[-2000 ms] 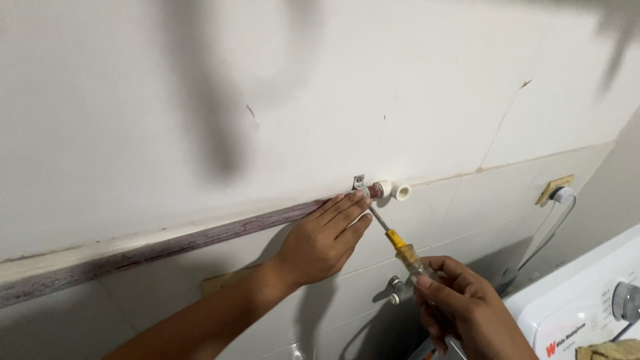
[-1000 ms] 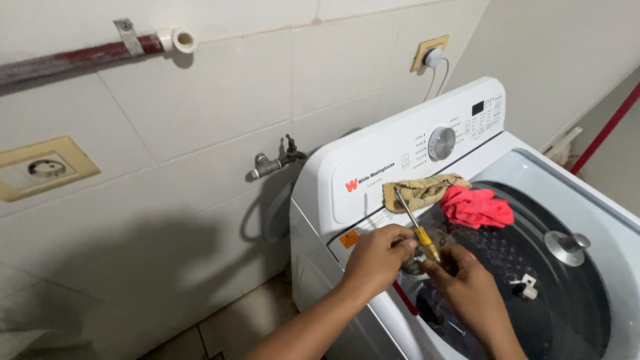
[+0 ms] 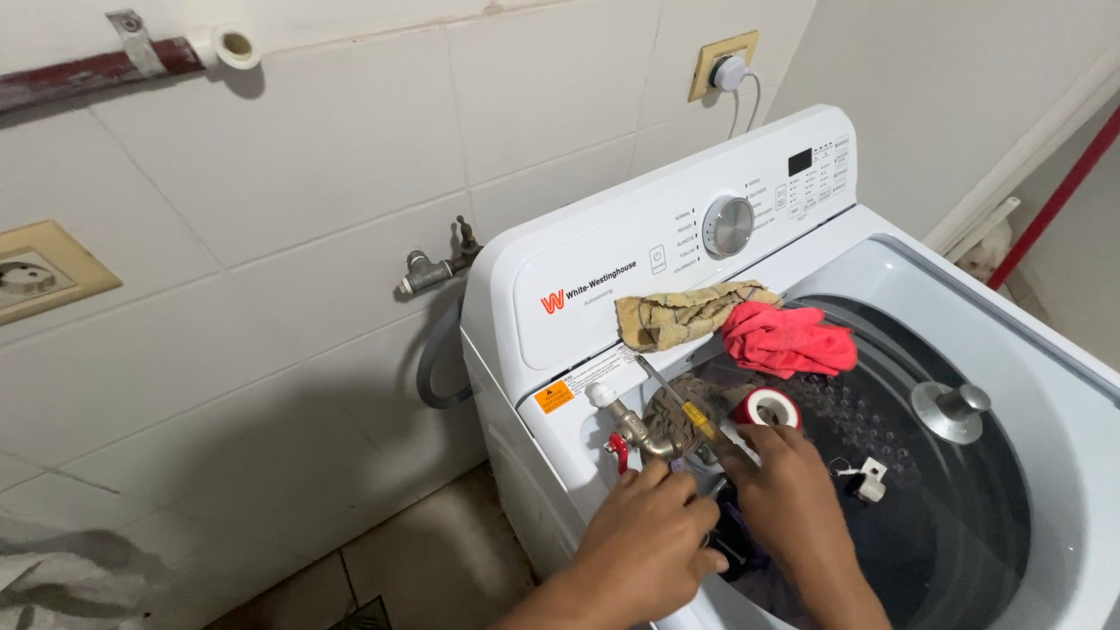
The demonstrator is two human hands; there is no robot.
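A screwdriver (image 3: pixel 698 420) with a yellow band on its handle points up and left, over items on the washing machine's glass lid. My right hand (image 3: pixel 787 499) is closed around the rear of its handle. Just left of it, my left hand (image 3: pixel 652 547) has bent fingers at the lower end of a brass tap (image 3: pixel 643 433) with a red lever; whether it grips anything is hidden. Behind the right hand lies a red-and-white tape roll (image 3: pixel 770 409). Farther back are a tan cloth (image 3: pixel 687 315) and a red cloth (image 3: pixel 787 339). A small white fitting (image 3: pixel 868 481) lies right of my hands.
The washing machine (image 3: pixel 525 297) stands against the tiled wall. A dark red pipe (image 3: pixel 96 79) with a metal clamp (image 3: pixel 136 44) and white elbow (image 3: pixel 229 45) runs along the upper left wall. Below are a wall outlet (image 3: pixel 35 271) and a wall valve (image 3: pixel 433 271) with a grey hose.
Both hands have left the wall pipe and are now over the washing machine. A second ago they were together at the screwdriver; the left hand is now lower, beside the tap. The view has swung right and down.
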